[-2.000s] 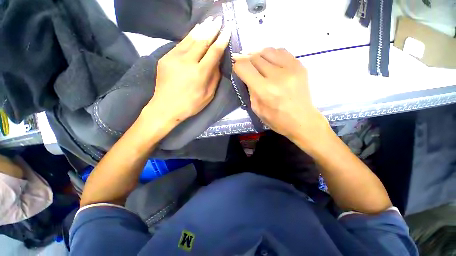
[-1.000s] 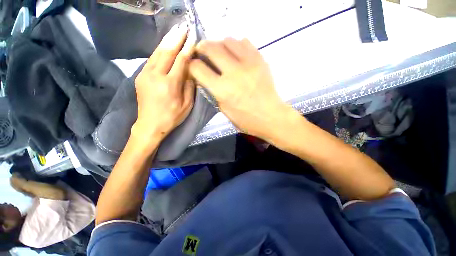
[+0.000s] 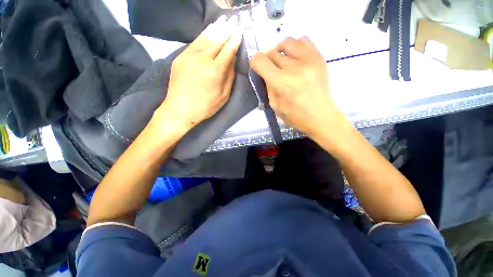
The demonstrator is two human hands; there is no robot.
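The charcoal-grey garment piece (image 3: 146, 86) lies on the table and hangs over its front edge at the left. A dark zipper (image 3: 258, 92) with silvery teeth runs along its right edge, and its tail end lies over the table edge. My left hand (image 3: 201, 73) presses flat on the cloth, fingers pointing to the needle area (image 3: 238, 3) at the top. My right hand (image 3: 294, 81) pinches the zipper with thumb and index finger, other fingers curled. The part between those fingertips is hidden.
Spare zippers (image 3: 400, 43) and a tan cardboard piece (image 3: 459, 47) lie at the right. A measuring tape strip (image 3: 421, 112) follows the table's front edge. A blue bin (image 3: 165, 189) is below the table. Another person's pale sleeve (image 3: 24, 222) shows at lower left.
The view swung away and came back. My right hand's fingers are more curled than two seconds ago, and more of the zipper's tail end shows below them. My left hand stays on the cloth.
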